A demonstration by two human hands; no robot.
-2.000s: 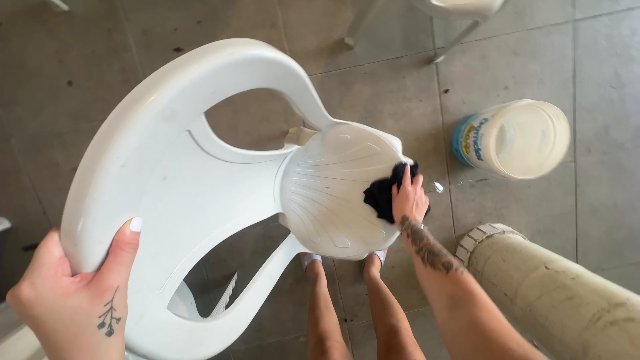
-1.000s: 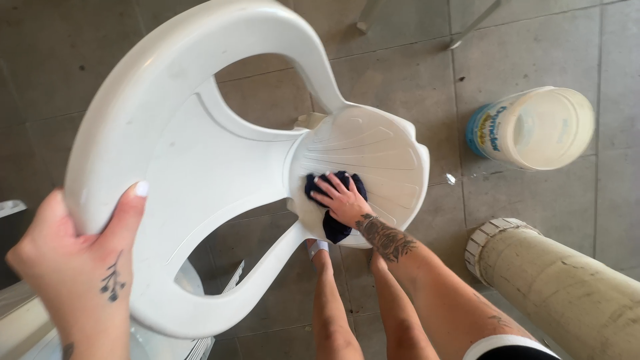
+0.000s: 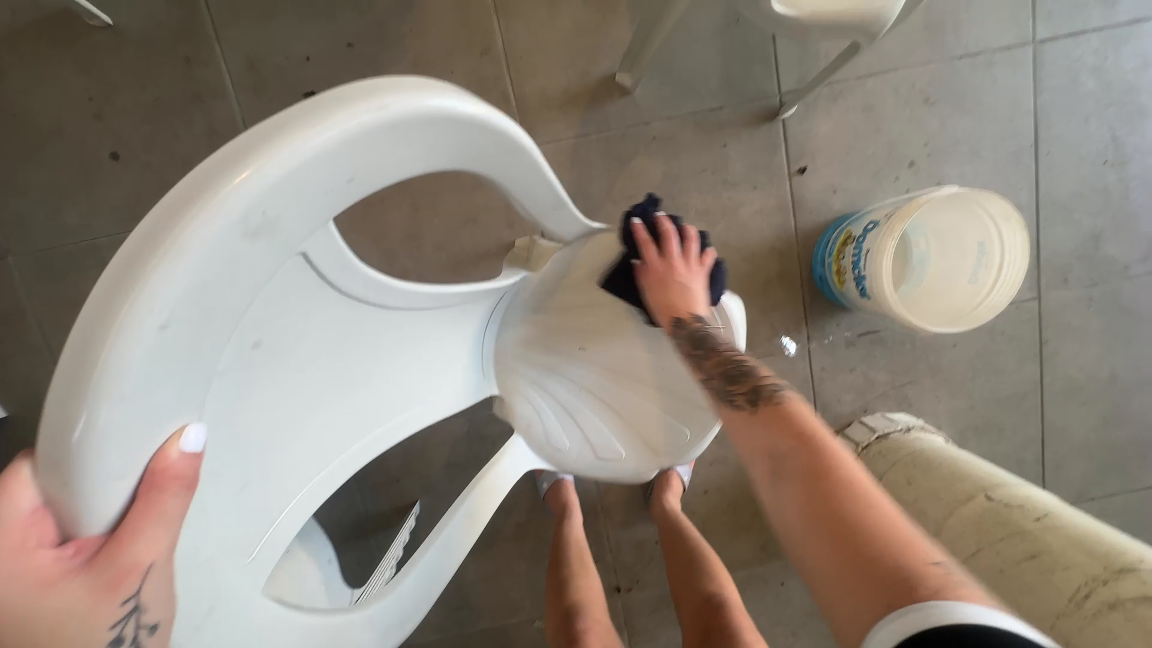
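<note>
A white plastic armchair [image 3: 360, 333] fills the left and middle of the head view, its backrest nearest the camera. My left hand [image 3: 117, 540] grips the rim of the backrest at the lower left, thumb on the inner face. On the far upper side of the ribbed seat [image 3: 594, 378], my right hand [image 3: 675, 265] presses a dark cloth [image 3: 630, 279], fingers spread over it. Part of the cloth is hidden beneath the hand.
A plastic bucket [image 3: 958, 261] with a blue printed label stands on the grey tiled floor at the right. Below it rises a round, pale column [image 3: 1008, 522]. Another white chair [image 3: 837, 18] is at the top edge. My feet are beneath the seat.
My right hand has moved with the dark cloth from the lower middle of the seat to its upper side. My left hand still holds the backrest rim.
</note>
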